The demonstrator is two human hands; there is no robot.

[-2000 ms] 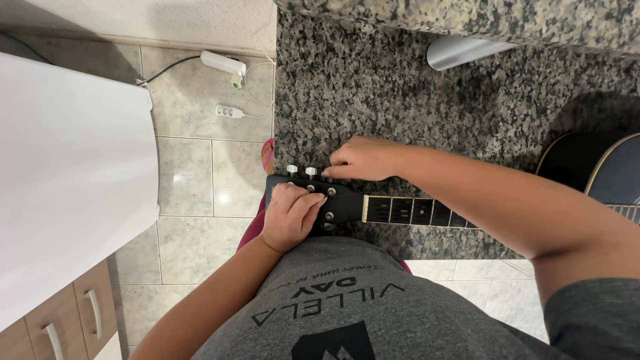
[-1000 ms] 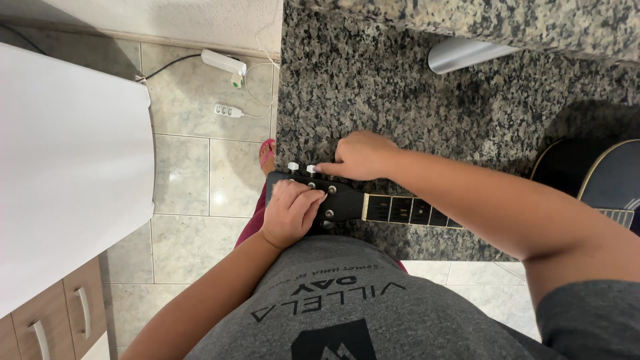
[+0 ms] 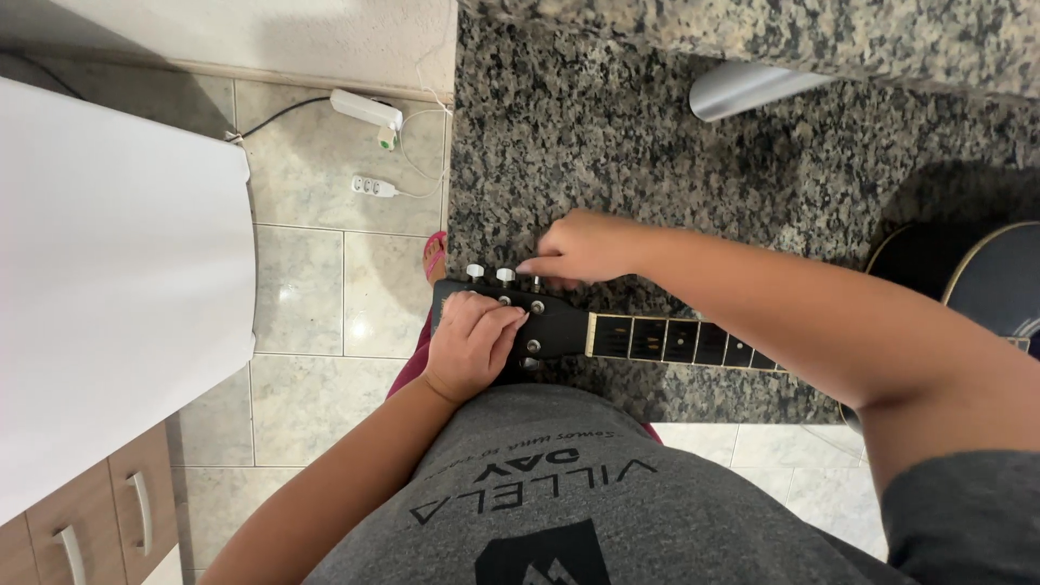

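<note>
A black acoustic guitar point(image 3: 987, 272) lies on the granite counter, its neck point(image 3: 682, 340) pointing left and its headstock point(image 3: 556, 325) near my shirt. My left hand point(image 3: 475, 337) rests over the headstock, thumb and forefinger together beside a metal tuner post point(image 3: 537, 307). Above the headstock's upper edge, my right hand point(image 3: 589, 250) has bent, slightly blurred fingers around a tuning peg point(image 3: 536, 283), whose button they hide. Two white peg buttons stick out to its left, the nearer point(image 3: 505, 276) almost at my fingertips. A lower peg point(image 3: 529, 364) shows below. My right forearm covers part of the neck.
A silvery cylindrical object point(image 3: 751, 88) lies at the back of the granite counter point(image 3: 601, 146). At left stand a white surface point(image 3: 122, 260) and wooden drawers point(image 3: 97, 504) with handles. A power strip point(image 3: 374, 187), adapter point(image 3: 366, 107) and cables lie on the tiled floor.
My right hand's fingers have shifted slightly about the pegs; one second ago the forefinger was extended toward the middle peg button. My left hand stays on the headstock.
</note>
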